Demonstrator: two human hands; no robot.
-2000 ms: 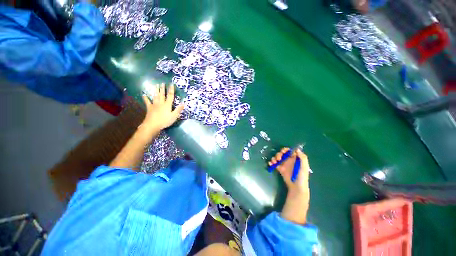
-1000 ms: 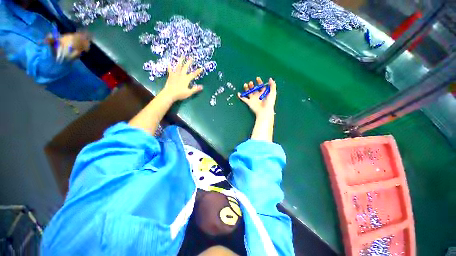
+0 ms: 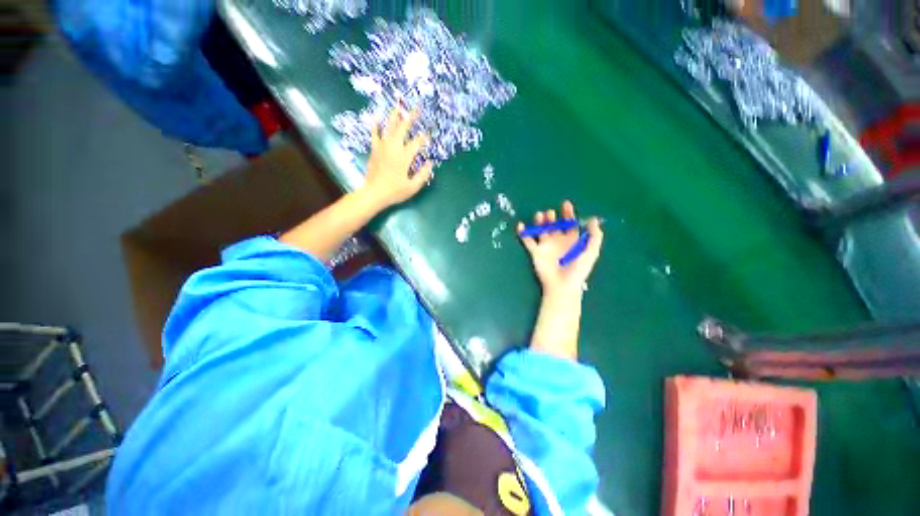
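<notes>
A large silver heap of uncut frames (image 3: 429, 76) lies on the green bench ahead. My left hand (image 3: 396, 166) is at the heap's near edge, palm down with fingers spread over the frames; whether it grips any is unclear. My right hand (image 3: 561, 250) is palm up on the bench to the right and holds the blue-handled nippers (image 3: 575, 245), with the handles apart. Several small silver cut parts (image 3: 482, 210) lie loose on the green surface between my hands.
A pink-orange parts tray (image 3: 689, 433) holds tiny bits at lower right. A metal post (image 3: 807, 353) stands behind it. Another heap (image 3: 752, 76) and blue nippers (image 3: 825, 153) lie across the bench. A brown carton (image 3: 232, 227) is below the bench edge; a person's blue sleeve (image 3: 151, 71) is at upper left.
The camera view has shifted. My left hand, beside the heap two seconds ago, is now on its near edge. My right hand still holds the nippers. The neighbour's hand seen one second ago is out of view.
</notes>
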